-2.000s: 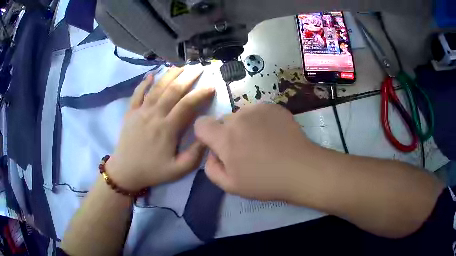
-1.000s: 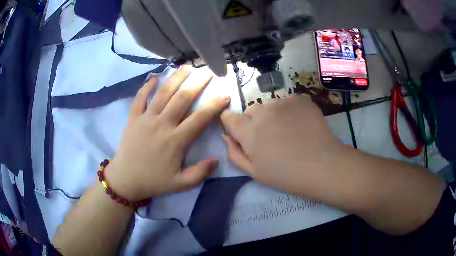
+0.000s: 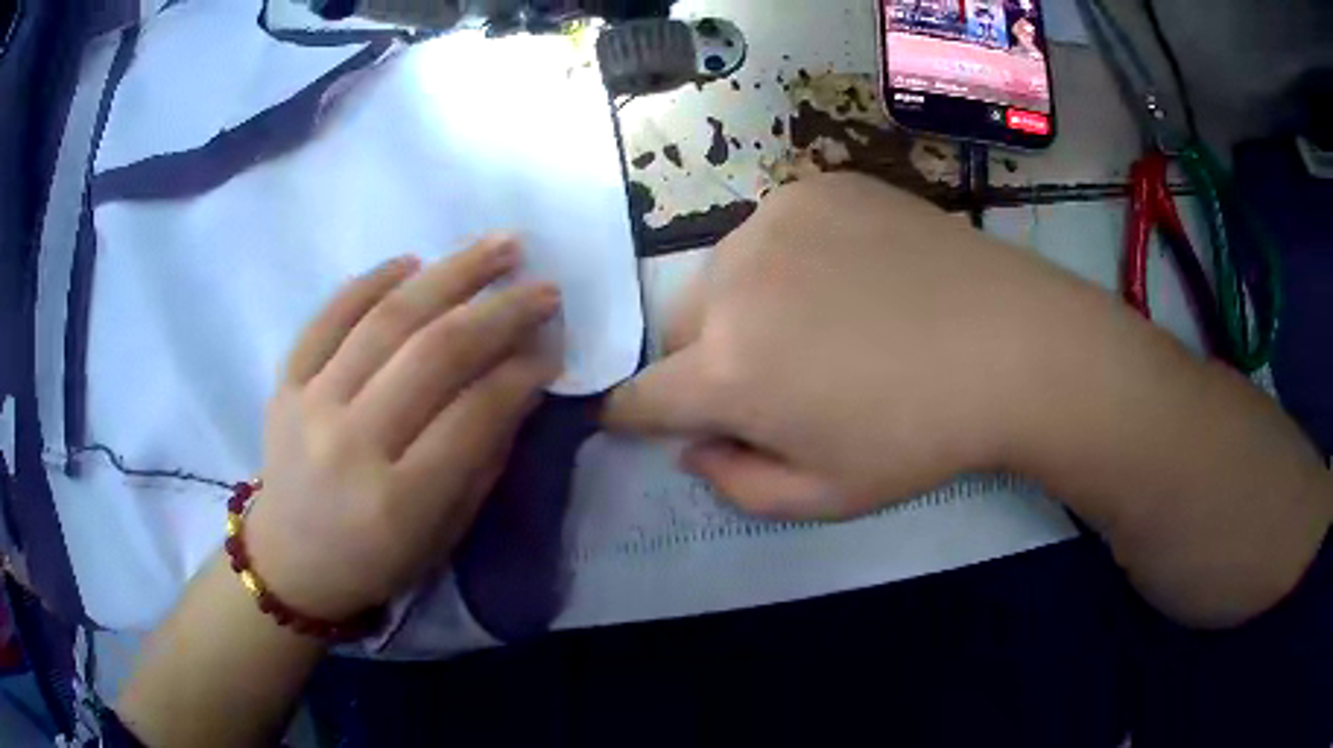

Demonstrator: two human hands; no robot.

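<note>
A pale garment panel (image 3: pixel 205 322) lies under the lit sewing machine head (image 3: pixel 483 12), with a pale small piece with a rounded corner (image 3: pixel 597 292) at its right side. A dark fabric part (image 3: pixel 523 533) shows below that corner. My left hand (image 3: pixel 417 395) lies flat on the pale fabric, fingertips at the small piece's lower left. My right hand (image 3: pixel 833 351) is at the right of the piece, its index finger extended to the fabric edge just below the rounded corner. The needle is not clearly visible in the glare.
A smartphone (image 3: pixel 968 66) with a lit screen lies beyond my right hand, its cable partly hidden. Scissors with red and green handles (image 3: pixel 1237 278) lie at the right. The bed plate (image 3: pixel 716 139) has worn brown-black patches. Ruler markings (image 3: pixel 658 533) run along the table's front.
My left hand has moved down and away from the machine head, uncovering the rounded corner of the small piece. My right hand's index finger now reaches lower. The camera view has shifted.
</note>
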